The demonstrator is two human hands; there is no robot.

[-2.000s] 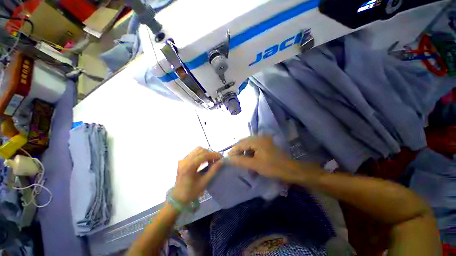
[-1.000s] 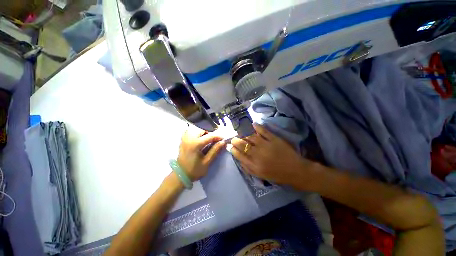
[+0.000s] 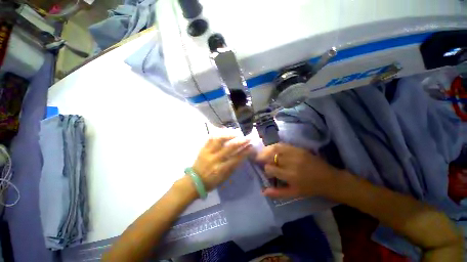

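A flat grey-blue cut piece lies under my hands and hangs over the table's front edge. My left hand lies flat on its upper end, just left of the needle area, fingers together. My right hand is beside the presser foot, fingers bent and pressing on the cloth at its right edge. The white sewing machine head stands over the work; its bright light washes out the needle area. Larger grey-blue cloth is heaped right of the needle.
A stack of grey-blue cut pieces lies at the table's left. The white machine table has a ruler strip along its front edge. White cord is at the far left. A red-handled tool lies at far right.
Since the earliest frame both hands have moved up with the cut piece to the presser foot. Since one second ago, my left hand has flattened onto the cloth. The camera view has shifted.
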